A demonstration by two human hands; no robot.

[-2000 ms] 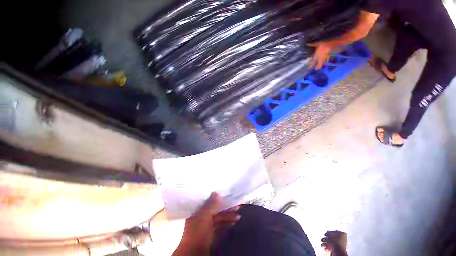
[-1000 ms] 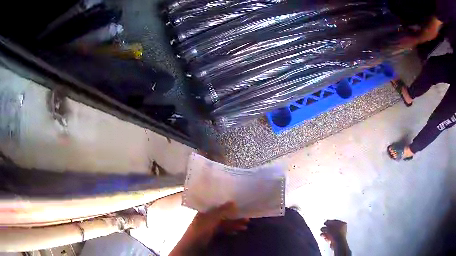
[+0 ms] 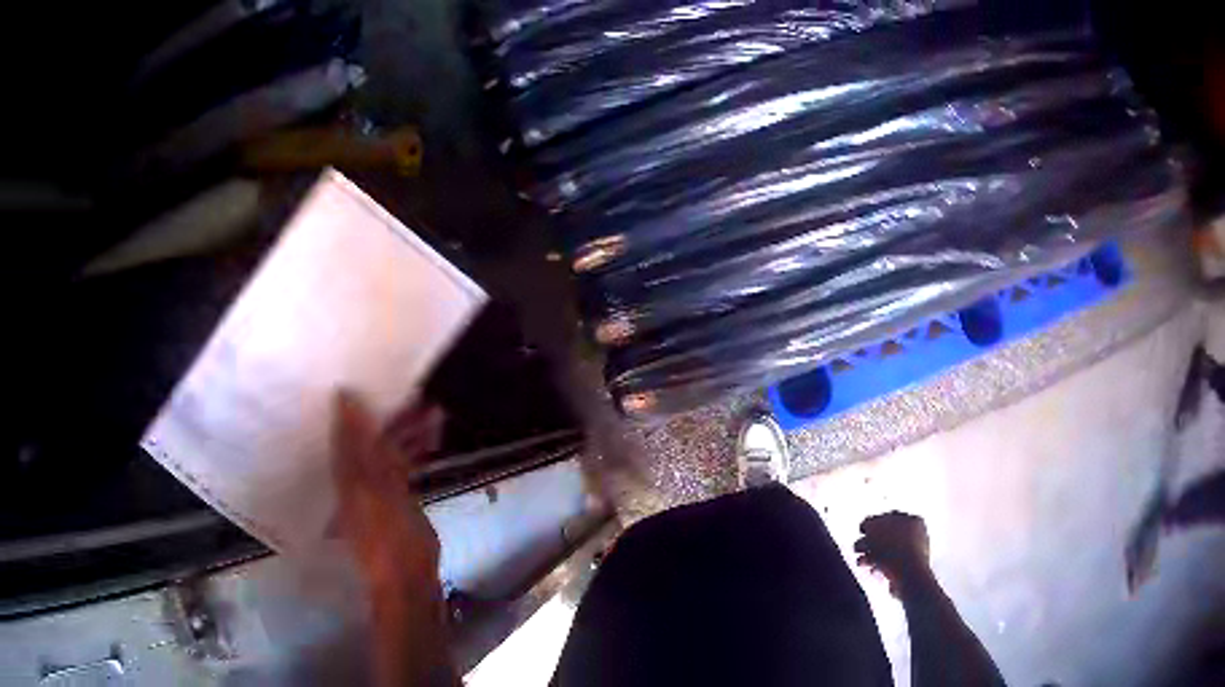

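Observation:
My left hand (image 3: 383,470) holds the white delivery note (image 3: 316,349) at its lower right part, the thumb lying over the sheet. The note is tilted, with punched holes along its lower left edge; its print cannot be read. My right hand (image 3: 892,548) hangs low at the right of my dark-clothed leg, fingers curled, with nothing seen in it. Dark rolls in shiny clear plastic wrap (image 3: 833,201) lie side by side on the blue plastic pallet (image 3: 961,336), whose front edge shows.
My shoe (image 3: 763,451) is on the speckled floor strip (image 3: 685,450) by the pallet's near corner. Dark bundles and a yellow item (image 3: 336,148) lie at the upper left. A dim edge of a person shows at the far right. A pale ledge runs along the lower left.
The note has moved left and up with my left hand and turned. My shoe has come into view by the pallet. The other person has mostly left the view at the right.

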